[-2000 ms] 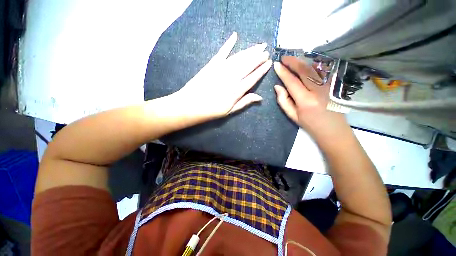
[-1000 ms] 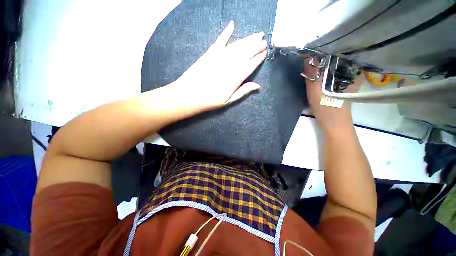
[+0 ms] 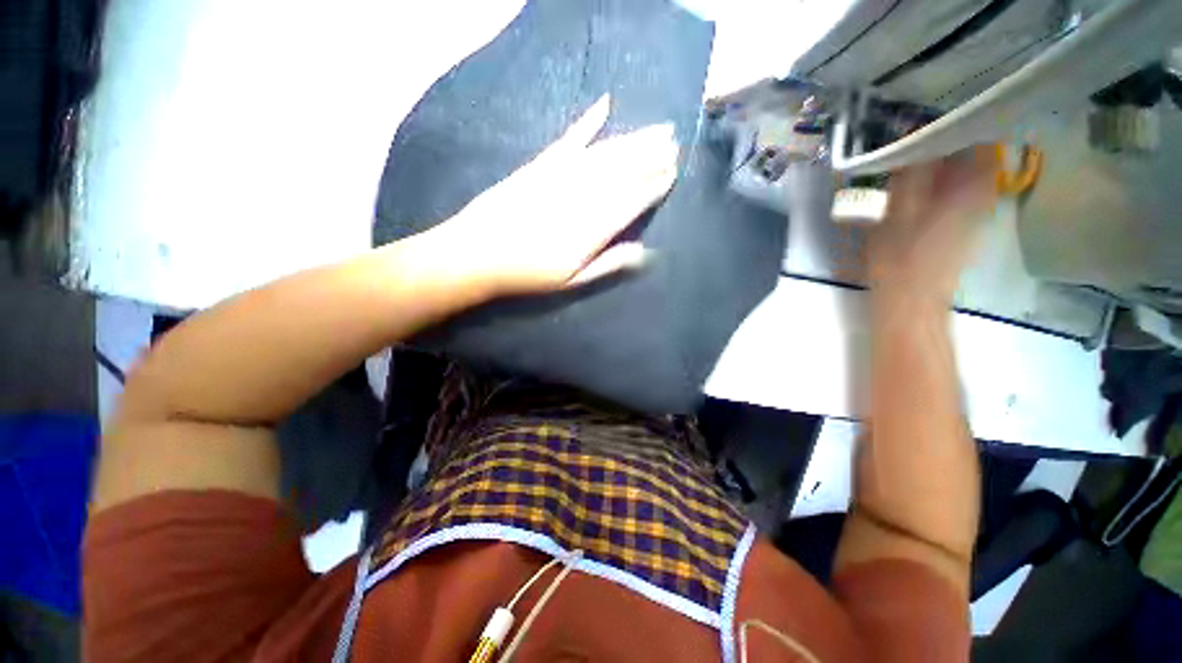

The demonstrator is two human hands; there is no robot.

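Observation:
A dark grey garment panel (image 3: 519, 143) lies on the white machine table, its left edge rounded, its front part hanging towards my lap. My left hand (image 3: 564, 207) lies flat on it, fingers apart and pointing to the needle area. My right hand (image 3: 927, 214) is blurred, right of the needle area, beside the orange scissor handles (image 3: 1020, 170); its fingertips are partly hidden behind the machine arm, so I cannot tell if it holds them. The presser foot area (image 3: 778, 130) sits at the panel's right edge, with shiny metal showing on the bed.
The white-grey sewing machine head (image 3: 894, 52) fills the upper right. A ribbed white knob (image 3: 859, 203) hangs by the bent wire. The white table (image 3: 233, 156) extends left. Dark cloth (image 3: 1134, 389) lies at the right edge. A blue bin (image 3: 46, 505) stands lower left.
My right hand has left the cloth by the needle and moved right, to the scissor handles. The panel's right edge has come away from the needle area, baring metal. My left hand stays on the panel.

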